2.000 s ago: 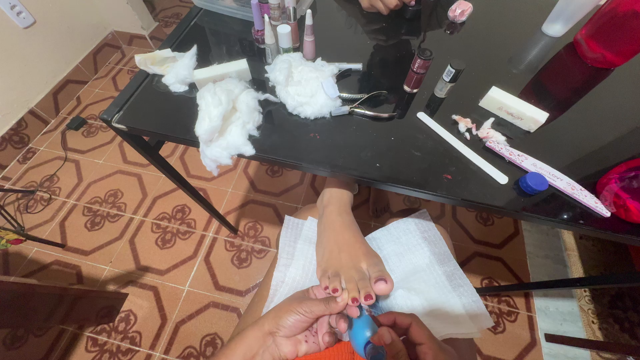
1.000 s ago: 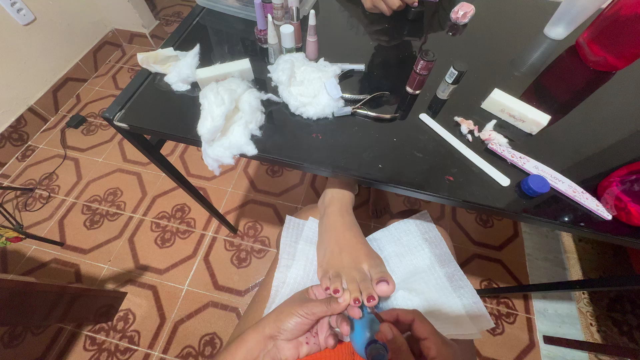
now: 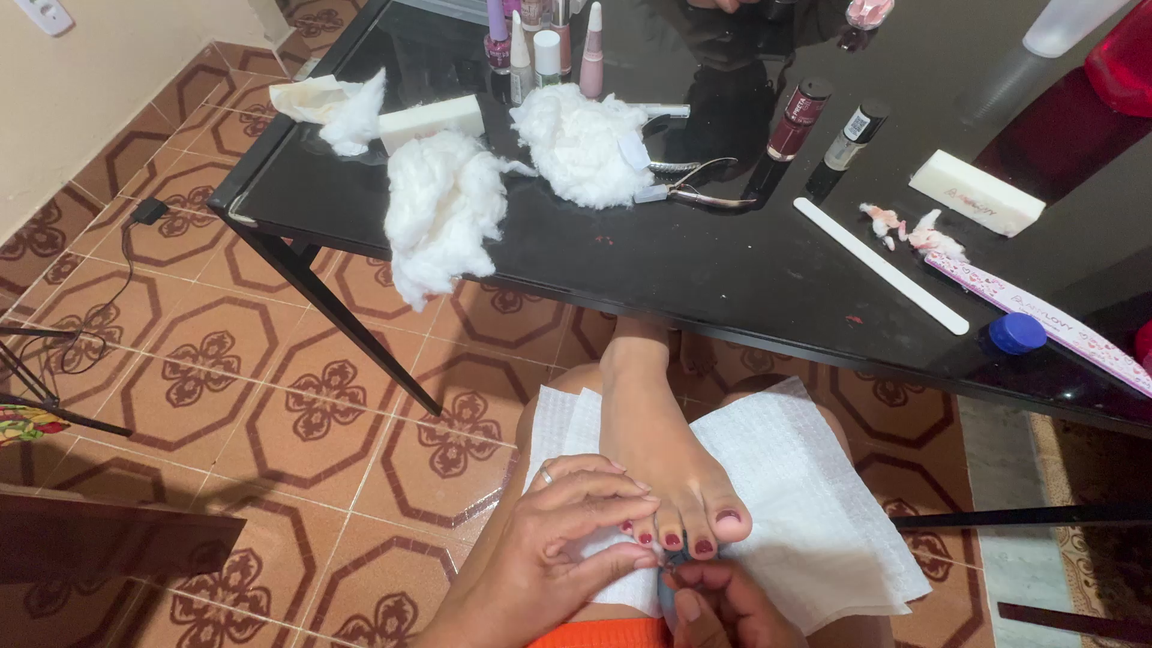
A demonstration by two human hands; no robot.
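Another person's bare foot (image 3: 661, 450), its toenails painted dark red, rests on white paper towels (image 3: 765, 477) spread over my lap. My left hand (image 3: 571, 526), with a ring on one finger, has its fingertips at the smaller toes and its thumb just below them. At the tips of the toes, my right hand (image 3: 733, 603) has bent fingers close together; a small dark thing shows by the fingertips, too small to name. Between my hands a blue object (image 3: 668, 598) is mostly hidden.
A black glossy table (image 3: 576, 261) carries cotton wool (image 3: 441, 216), cuticle nippers (image 3: 711, 193), a dark red nail polish bottle (image 3: 799, 121), a white stick (image 3: 877, 265), a nail file (image 3: 1044, 315), a white buffer block (image 3: 976, 193) and a blue cap (image 3: 1017, 333). Its black leg (image 3: 342, 315) stands at left.
My left hand's fingers have spread and shifted up over the side of the foot. The blue object, plainly seen between my hands before, is now largely covered. The foot has stayed on the towels.
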